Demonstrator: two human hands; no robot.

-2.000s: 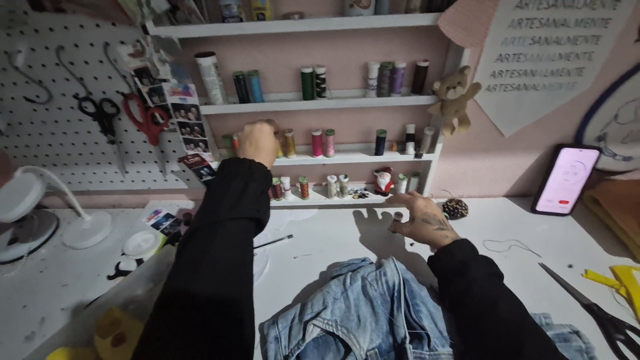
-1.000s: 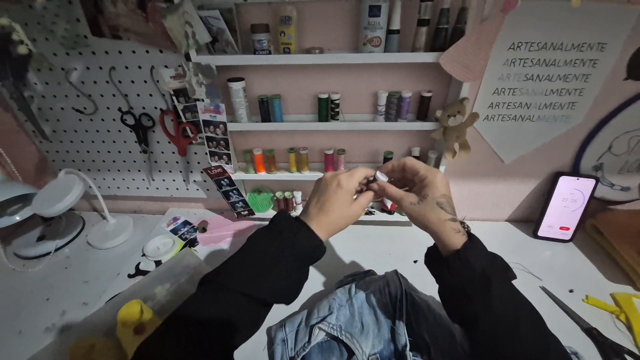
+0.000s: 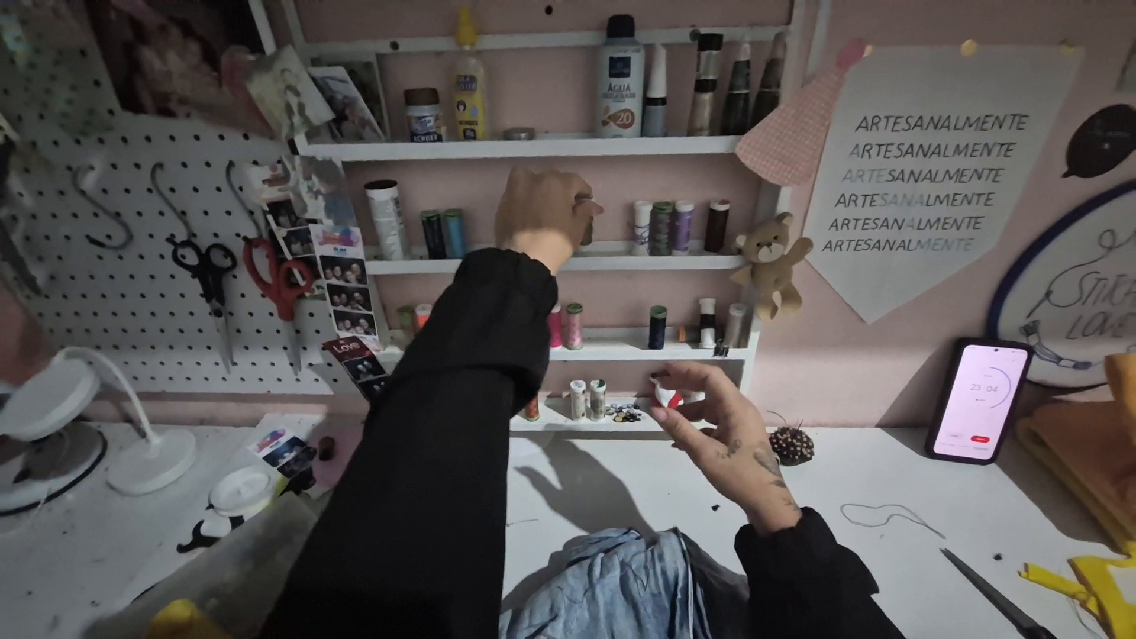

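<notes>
My left hand [image 3: 543, 213] reaches to the second shelf, fingers curled at a thread spool [image 3: 587, 229] that shows only in part; whether it grips the spool cannot be told. More spools stand along that shelf, among them a purple one [image 3: 682, 228] and a dark brown one [image 3: 716, 227]. My right hand [image 3: 723, 435] is raised before the lowest shelf, thumb and fingers apart, a tiny dark item perhaps at the index fingertip. Behind it are a small red and white figure [image 3: 667, 396] and loose buttons [image 3: 624, 413]. Blue denim fabric [image 3: 621, 586] lies below on the white table.
Scissors [image 3: 998, 593] lie at the right near yellow pieces [image 3: 1100, 590]. A phone [image 3: 979, 399] leans upright on the wall. A pincushion-like ball [image 3: 790, 445] sits behind my right wrist. A white lamp [image 3: 133, 426] and a translucent container [image 3: 222, 568] occupy the left; scissors [image 3: 282, 282] hang from the pegboard.
One second ago my hands were together before the lower shelves. Now they are apart: the left has risen to the second shelf, the right has opened. The view has tilted and come closer.
</notes>
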